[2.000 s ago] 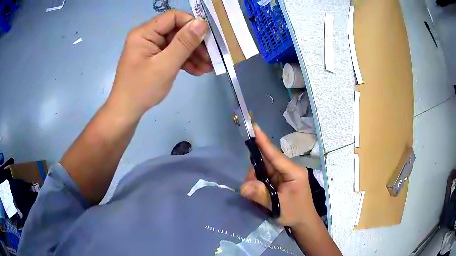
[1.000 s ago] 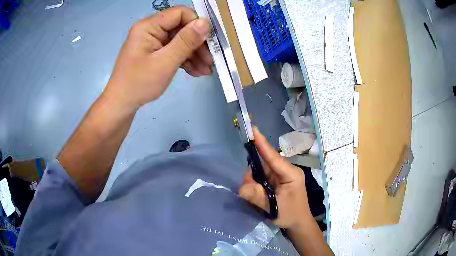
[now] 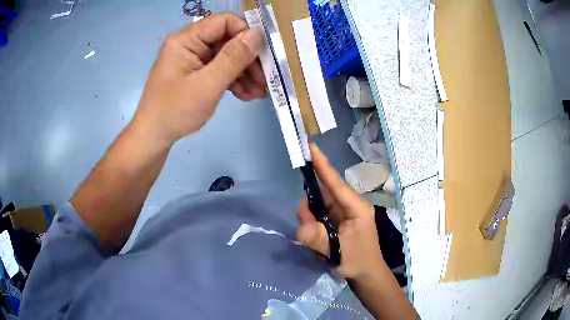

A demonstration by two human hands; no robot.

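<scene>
My right hand [image 3: 350,228] holds the black handles of long tailor's shears [image 3: 292,94], whose silver blades point up and away at the top centre. My left hand [image 3: 200,78] pinches a white strip with small dark marks [image 3: 284,119] between thumb and fingers. The strip lies along the left side of the blades and reaches down close to the handles. A brown card piece [image 3: 299,53] with another white strip [image 3: 314,78] on its right edge lies on the other side of the blades. The blade tips are near the top edge of the picture.
On the pale table at right lie a large brown card pattern [image 3: 475,137] edged with white strips, a loose white strip [image 3: 405,50] and a grey metal block [image 3: 498,212]. A blue basket [image 3: 339,40] and white rolls [image 3: 367,177] are below the table edge. A white scrap [image 3: 256,231] lies on my clothing.
The white strip and brown card have moved down along the blades toward the handles. The shears have shifted slightly left. My left hand has stayed nearly in place.
</scene>
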